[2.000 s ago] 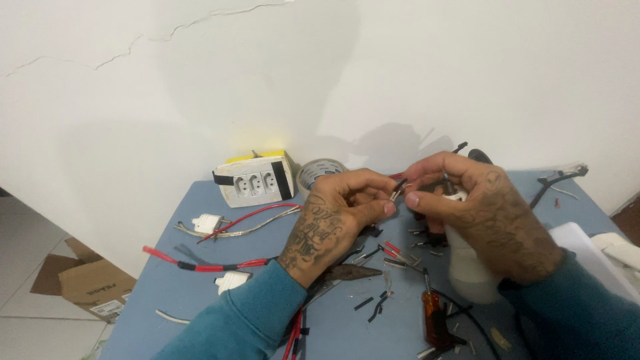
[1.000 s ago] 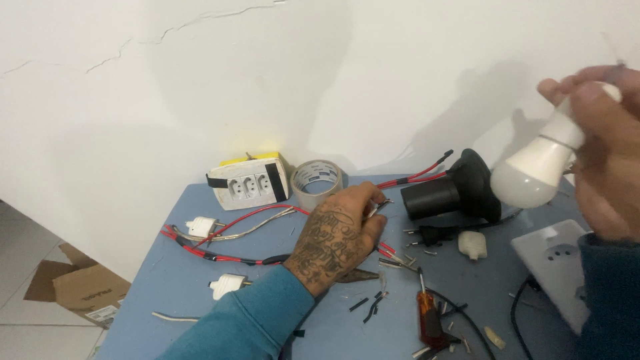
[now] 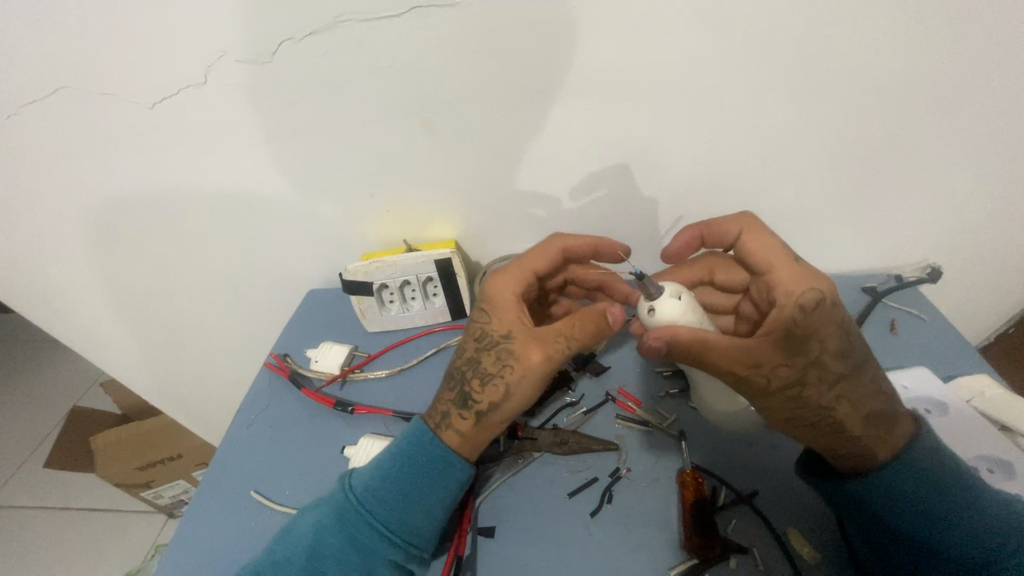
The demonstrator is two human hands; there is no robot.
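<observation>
My right hand grips a white light bulb, its base end turned up toward my left hand. A short grey cable end with thin bare wires stands out of that base. My left hand curves around these wires, fingers near their tips; whether it pinches one cannot be told. Below the hands lie pliers, a screwdriver with an amber handle and scraps of cut insulation on the blue table.
A white triple socket box stands at the back by the wall, with a roll of tape partly behind my left hand. Red wires and white plugs lie left. A white socket plate is at right, a cardboard box on the floor.
My right hand has brought the bulb from the right edge to the middle, base end up. My left hand has come up off the table area to the wires.
</observation>
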